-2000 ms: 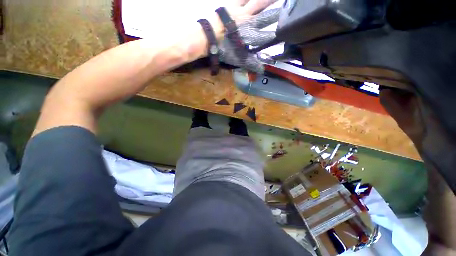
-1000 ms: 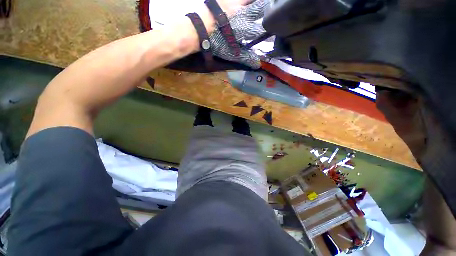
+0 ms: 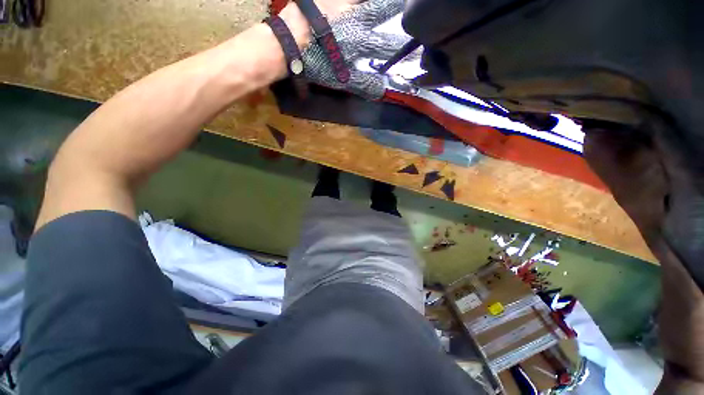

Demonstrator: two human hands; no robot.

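The dark cloth cutting machine (image 3: 533, 65) fills the upper right. Its grey base plate (image 3: 459, 153) shows under the lay's edge. My left hand (image 3: 357, 48), in a grey mesh glove with dark straps, lies on the fabric lay beside the machine, fingers apart, tips partly hidden. The lay shows a red edge (image 3: 529, 152) under white marker paper (image 3: 494, 116). A dark fabric strip (image 3: 347, 109) lies on the table below my glove, partly over the base plate. My right hand (image 3: 621, 166) is at the machine's handle side, dark and mostly hidden behind its body.
The brown wooden table (image 3: 116, 54) has its front edge before my body. Several dark triangular scraps (image 3: 432, 179) lie near this edge. Dark-handled scissors (image 3: 28, 11) are at top left. Below are a cardboard box (image 3: 506, 324), white paper (image 3: 208, 258) and scraps on the green floor (image 3: 239, 185).
My left hand and the machine have shifted slightly left in view. The dark strip has come out below the glove, over part of the base plate. The view has moved, and the scissors show more.
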